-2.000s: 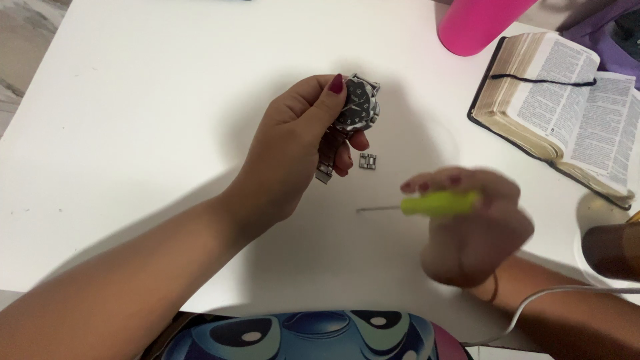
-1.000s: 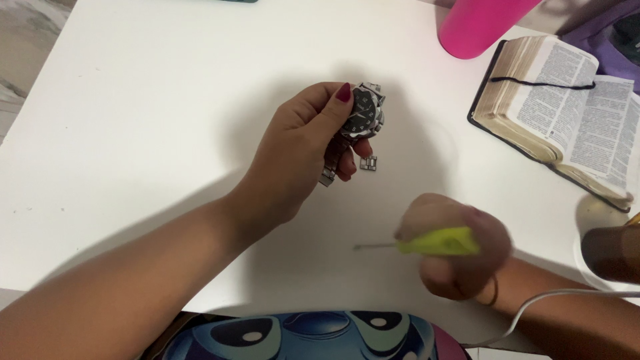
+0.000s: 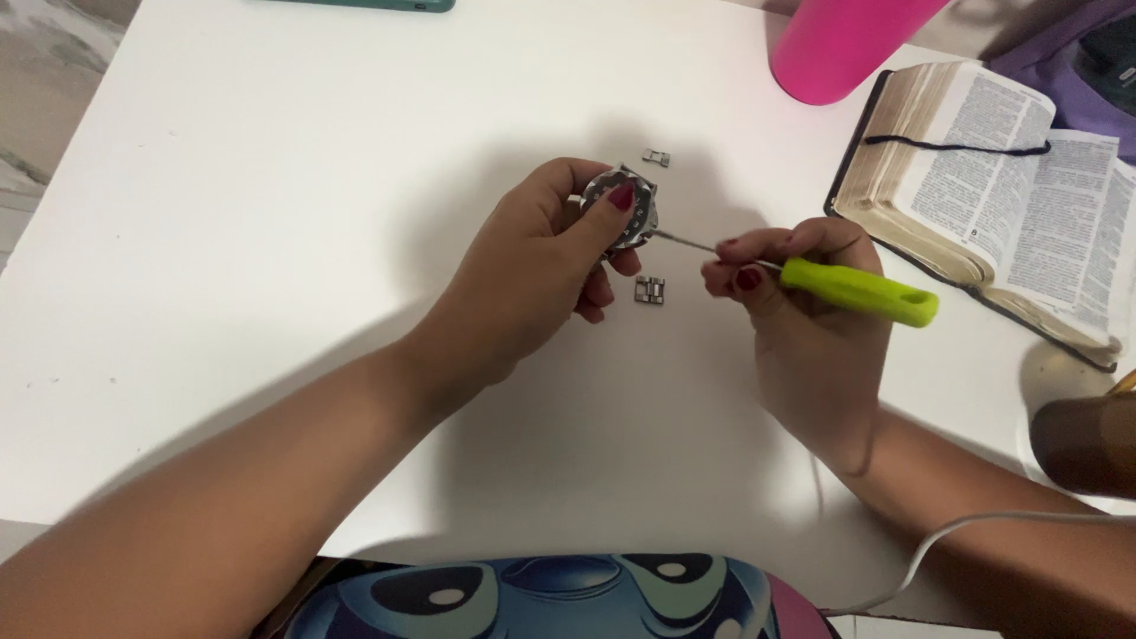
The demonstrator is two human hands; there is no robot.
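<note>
My left hand (image 3: 532, 257) grips a metal wristwatch (image 3: 614, 217) with a dark dial, its thumb across the face. In my right hand (image 3: 808, 328) is a thin-shafted hand tool with a lime-green handle (image 3: 859, 291). The tool's tip meets the watch's right edge; whether it sits in a gap there is hidden. One small metal piece of watch band (image 3: 657, 158) lies on the white table above the watch, and a wider band piece (image 3: 650, 290) lies below it.
An open book (image 3: 967, 177) with a dark ribbon lies at right, beside a pink bottle (image 3: 839, 44). A brown cup (image 3: 1087, 439) stands at the right edge. A white cable (image 3: 923, 555) crosses my right forearm. A green object (image 3: 373, 3) touches the top edge.
My right hand has moved up, bringing the tool's tip to the watch. The upper band piece now shows apart from the watch. My left hand has shifted slightly, and the watch is turned.
</note>
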